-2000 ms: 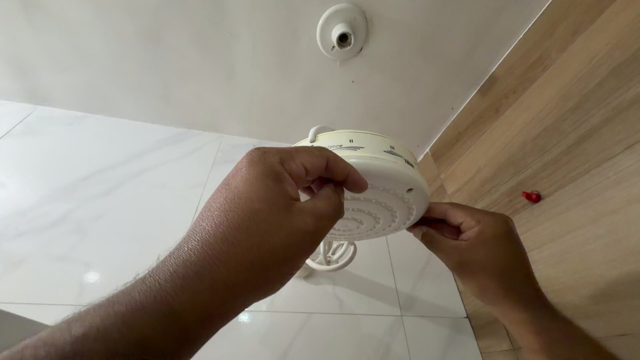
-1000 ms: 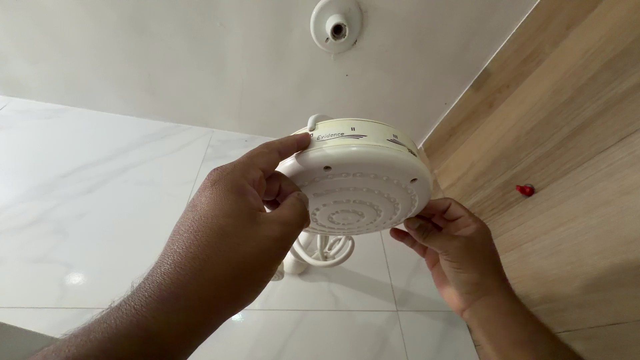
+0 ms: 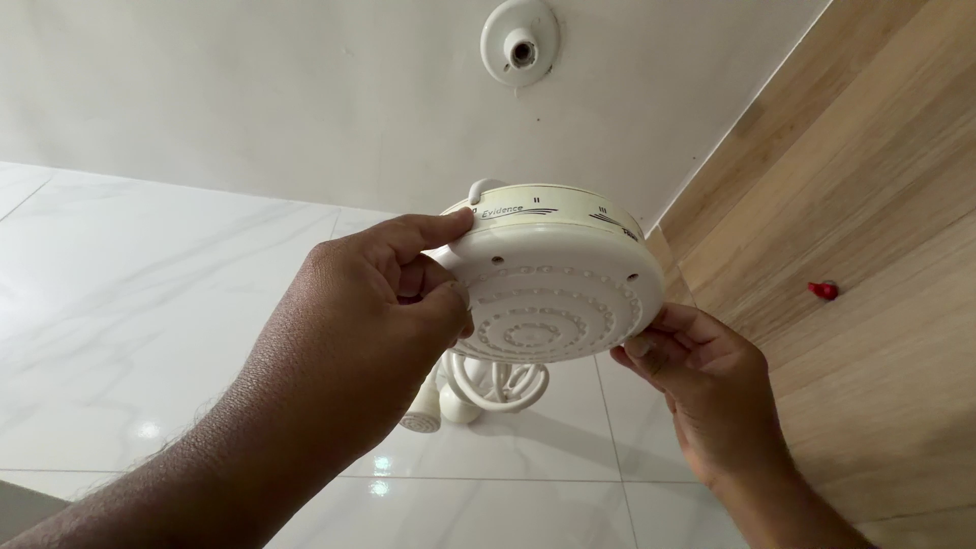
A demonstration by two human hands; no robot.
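Note:
An electric shower head (image 3: 549,297), round and white with rings of nozzles on its face, is at the middle of the view, its face turned down toward me. My left hand (image 3: 396,282) grips its left rim, the index fingertip on the cream side band by a small selector lever (image 3: 482,191). With thumb and fingers, my right hand (image 3: 686,366) pinches the lower right rim. Behind and below the head hang a looped white hose (image 3: 496,393) and a small hand shower (image 3: 421,415). Where the head joins the wall is hidden.
A white round lamp socket (image 3: 521,47) without a bulb sits on the ceiling (image 3: 267,91). White marble-look tiles (image 3: 137,305) cover one wall, wood-look tiles (image 3: 877,191) the right one, where a small red fitting (image 3: 823,290) sticks out.
My left hand has moved from across the front of the shower head to its left edge, baring more of the face. My right hand stays at the lower right rim.

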